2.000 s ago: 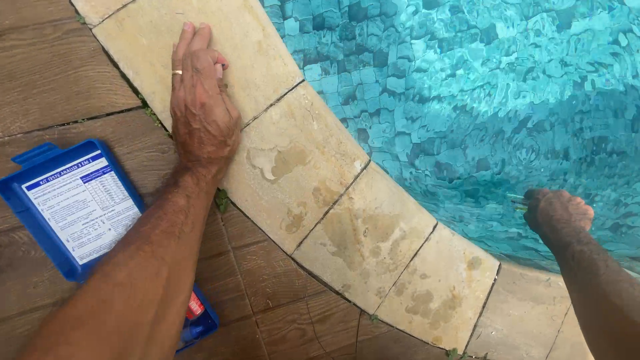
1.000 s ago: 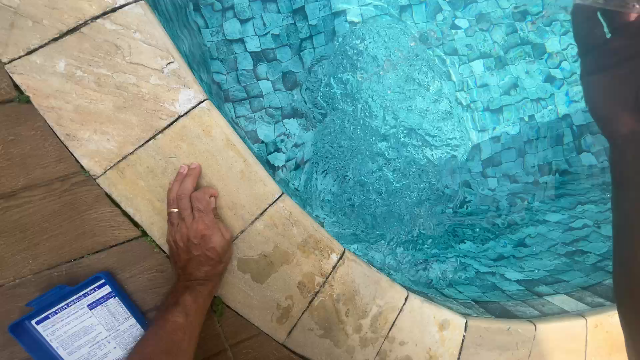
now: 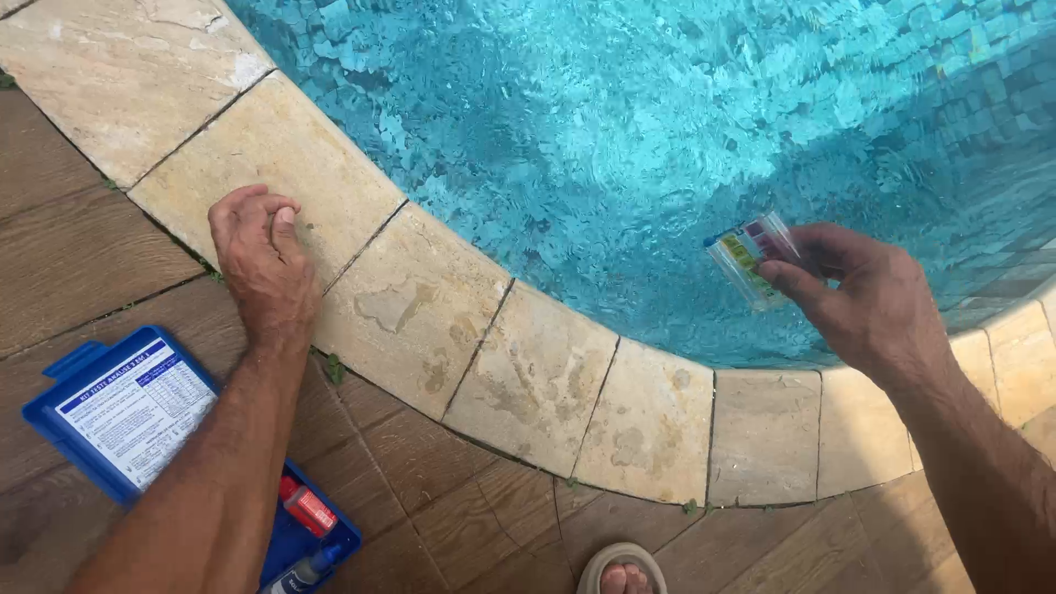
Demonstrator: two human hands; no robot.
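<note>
My right hand [image 3: 866,297] grips a clear plastic pool-water test vial block [image 3: 752,260] between thumb and fingers, over the pool water. Yellow-green and reddish-purple colour patches show on the block. My left hand [image 3: 268,256] is over the stone coping at left, fingers curled; whether something small sits between them cannot be told. Below it lies an open blue plastic test kit case [image 3: 87,351], with a printed instruction sheet [image 3: 136,412] in its lid. A red reagent bottle [image 3: 307,505] and a blue-capped bottle [image 3: 305,569] lie in its other half, partly hidden by my left forearm.
The curved edge of pale stone coping [image 3: 544,351] borders the tiled pool [image 3: 577,132]. Wood-look deck tiles [image 3: 462,503] run along its outer side. A sandalled foot [image 3: 623,573] shows at the bottom. Wet patches mark several coping stones.
My right hand has come back from the far right of the view and now holds the vial block in plain sight over the water. My left hand has stayed on the coping side.
</note>
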